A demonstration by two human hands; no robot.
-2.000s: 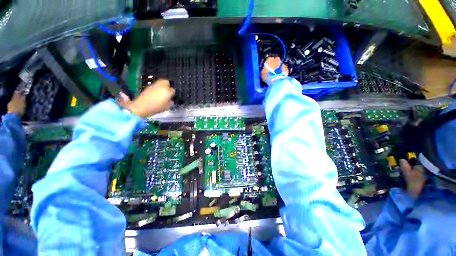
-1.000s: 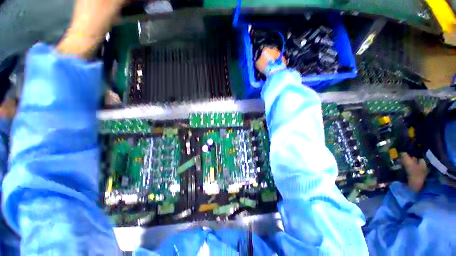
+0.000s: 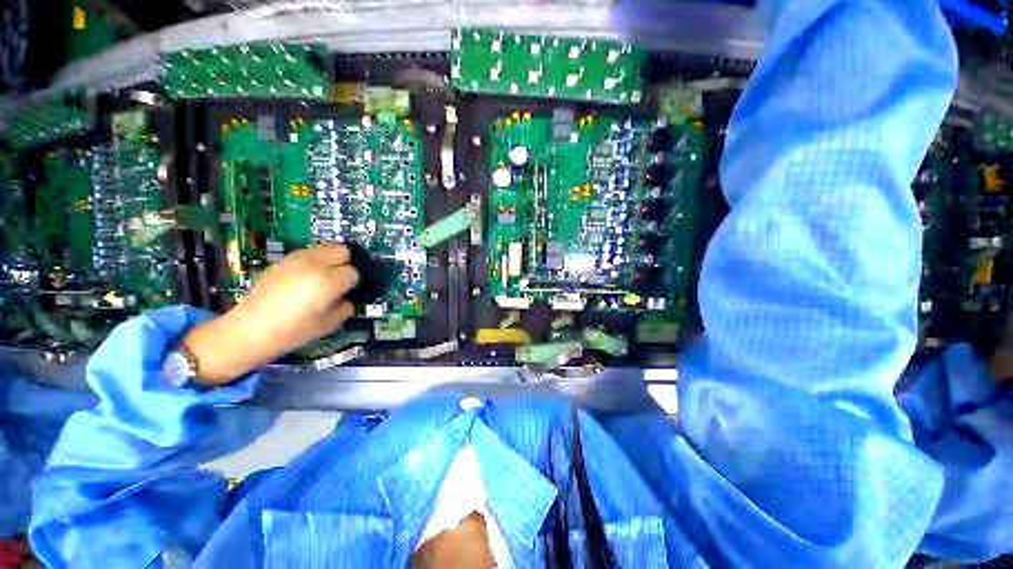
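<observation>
My left hand (image 3: 291, 298) is over the lower middle of a green circuit board (image 3: 383, 172), its fingers pinched together. A dark, blurred part (image 3: 374, 270) shows against the fingertips, low over the board; its outline is unclear. My right hand is out of the picture beyond the top edge; only its blue sleeve (image 3: 816, 222) shows, crossing the right side. A second green board (image 3: 572, 200) lies right of the first, with two white round tops at its upper left.
Black carriers (image 3: 435, 272) hold the boards, with pale green latches (image 3: 449, 226) between and below them. Narrow green strips (image 3: 547, 63) lie above. Metal rails (image 3: 467, 383) run in front and behind. Another board (image 3: 117, 211) is at left. Another person's blue sleeve (image 3: 966, 406) shows at right.
The view has tilted down to the boards. My left hand has come down from the upper left to the board. My right hand, earlier in the blue bin, has left the picture.
</observation>
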